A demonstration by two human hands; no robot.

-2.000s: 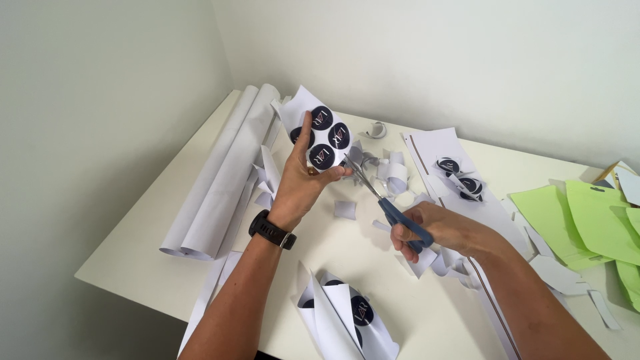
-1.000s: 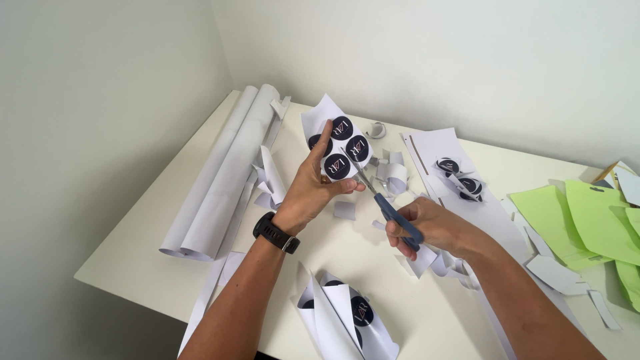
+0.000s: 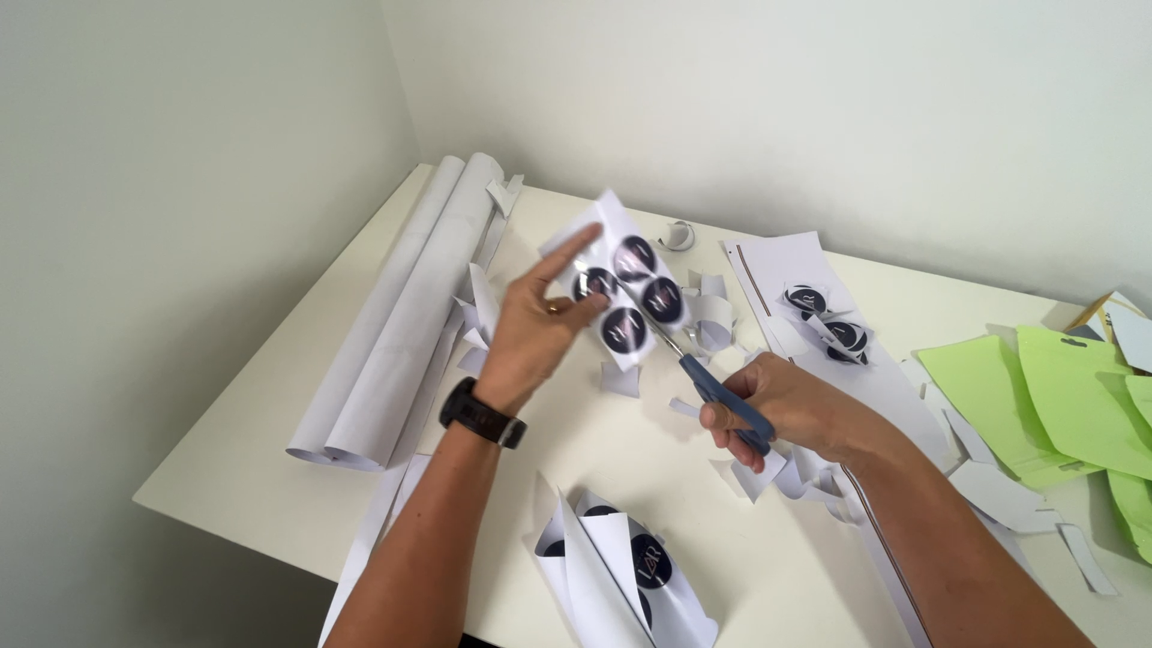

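My left hand (image 3: 540, 328), with a black watch (image 3: 481, 414) on its wrist, holds a white sheet of round black stickers (image 3: 661, 299) between thumb and fingers; the sheet is somewhat blurred. In my right hand (image 3: 774, 405) are blue-handled scissors (image 3: 711, 387), their blades reaching in between the stickers from below right. How far the blades are apart is hidden by the sheet. Below the hands, at the table's near side, lies a curled sheet with black stickers (image 3: 652, 560). Cut stickers (image 3: 844, 340) rest on a flat white sheet (image 3: 792, 256) at the right.
Two long white paper rolls (image 3: 405, 315) lie along the left of the white table (image 3: 243, 459). Curled paper offcuts (image 3: 715, 324) are scattered behind and beside the scissors. Lime green sheets (image 3: 1075, 387) and white scraps (image 3: 1003, 495) overlap at the right. A wall stands behind the table.
Over the last second the sticker sheet has turned in my left hand, and the scissor blades now reach in between its stickers. My right hand has stayed in about the same place.
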